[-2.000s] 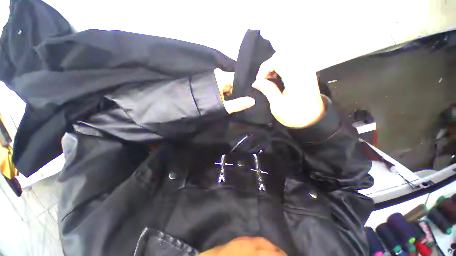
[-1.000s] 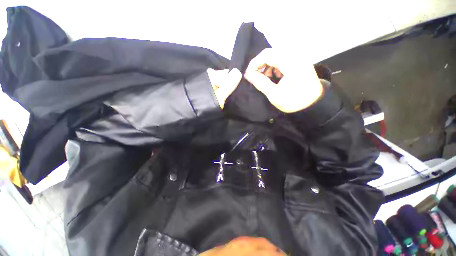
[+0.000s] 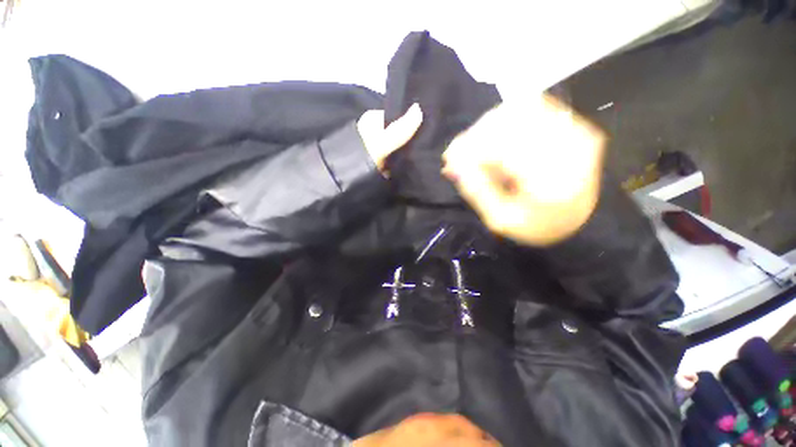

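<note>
A matte black garment (image 3: 236,122) trails from the upper left over the white table to my hands. Its end stands up in a peak above my left hand. My left hand (image 3: 390,135) holds this end, with the thumb on top of the cloth. My right hand (image 3: 528,170) is at the right of the cloth end, overexposed and blurred, with its fingers curled in. Whether it touches the cloth or holds a needle or thread cannot be told.
The white table (image 3: 288,39) runs behind the garment. Thread cones (image 3: 758,371) stand at the lower right. A dark red-handled tool (image 3: 698,229) lies on a white surface at the right. A yellow item (image 3: 72,330) is at the left edge. A dark floor (image 3: 689,96) shows at the upper right.
My right hand has moved right and down, away from my left hand. The cloth end has spread wider between them. The whole view has shifted slightly.
</note>
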